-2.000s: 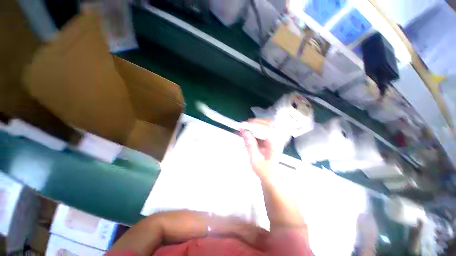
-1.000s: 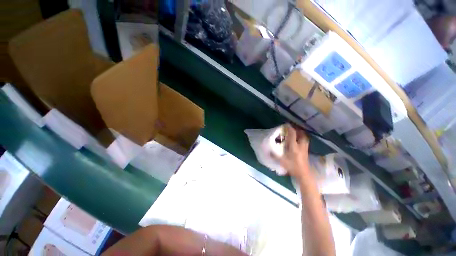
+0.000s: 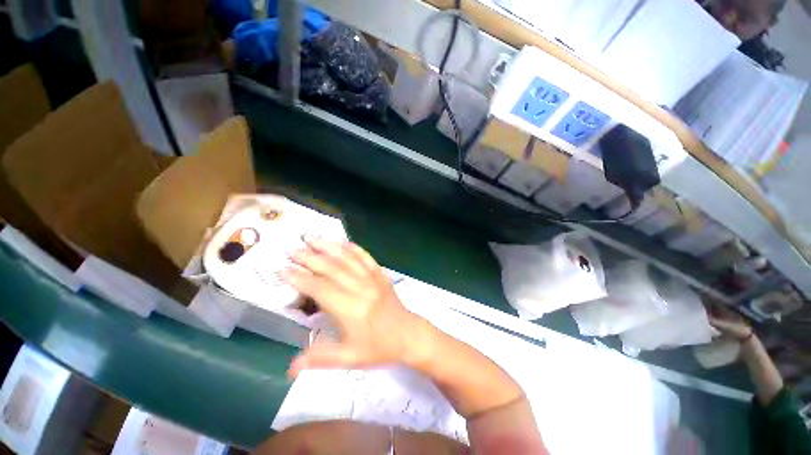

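A bagged device [image 3: 258,253], white with dark round spots at its exposed end, lies at the mouth of an open brown-lined carton [image 3: 196,191]. My right hand [image 3: 351,298] is over its right end, fingers spread and touching or just over it, thumb held away. My left hand [image 3: 427,441] is mostly cut off by the bottom edge; only the wrist with a thin bracelet and a blurred part show, so its fingers are hidden. White leaflets [image 3: 356,395] with fine line drawings lie below my right hand on a bright white surface.
More bagged devices [image 3: 556,275] stand along the green bench at right. A person's arm in a green sleeve [image 3: 766,382] reaches toward them. More open cartons [image 3: 76,169] stand at left. A shelf with a power strip [image 3: 582,111] and black adapter [image 3: 630,160] runs above.
My right hand and a bagged device have moved left from the back of the bench to the open carton. The view has shifted, and the green-sleeved arm now shows at right.
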